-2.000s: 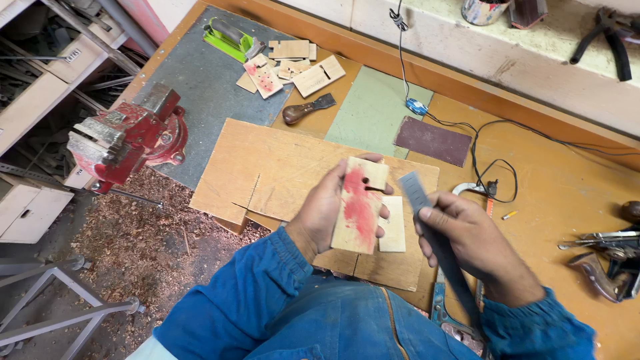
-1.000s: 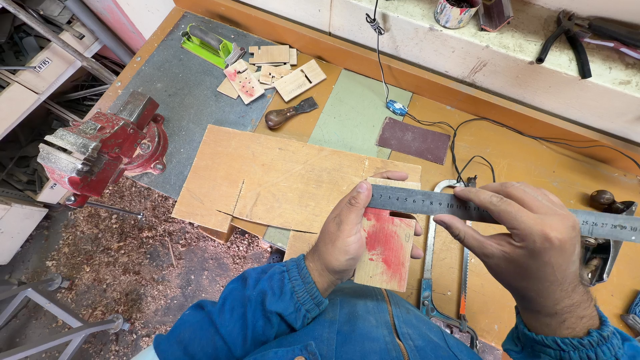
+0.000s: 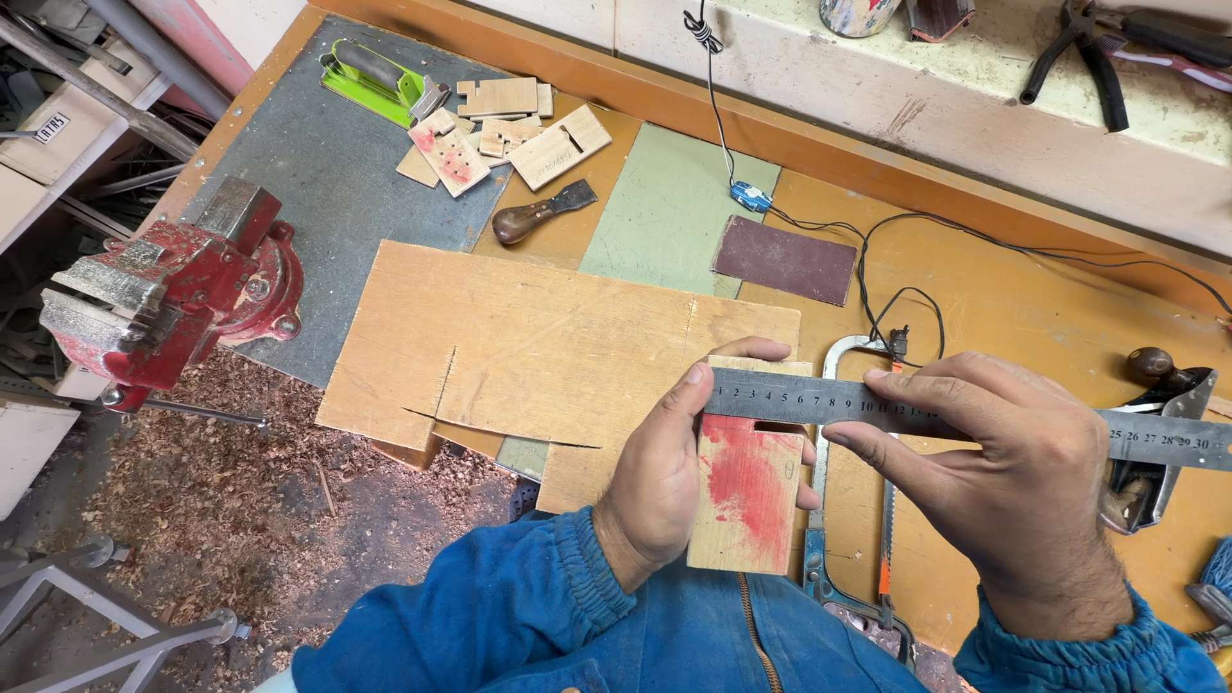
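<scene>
My left hand [image 3: 659, 472] grips a flat wooden block [image 3: 746, 500] with red stain on its face and a dark slot near its upper right edge. A steel ruler [image 3: 808, 397] lies across the block's upper part, just above the slot, its low-numbered end by my left thumb. My right hand [image 3: 991, 472] pinches the ruler between thumb and fingers and covers its middle; the far end sticks out to the right. Below the hands lies a notched plywood board [image 3: 568, 337]. Whether the second wooden piece is still behind the block cannot be seen.
A red bench vise [image 3: 192, 298] stands at left. A wood-handled scraper [image 3: 544, 212], small wooden pieces [image 3: 558, 149], a green-framed tool [image 3: 380, 82] and sandpaper [image 3: 784, 260] lie behind. A hacksaw [image 3: 818, 481], a hand plane [image 3: 1155, 472] and a black cable [image 3: 866, 260] are at right.
The ruler, held upright at the right two seconds ago, now lies across the stained block. Since one second ago it and the block have stayed together, with the ruler slightly more tilted.
</scene>
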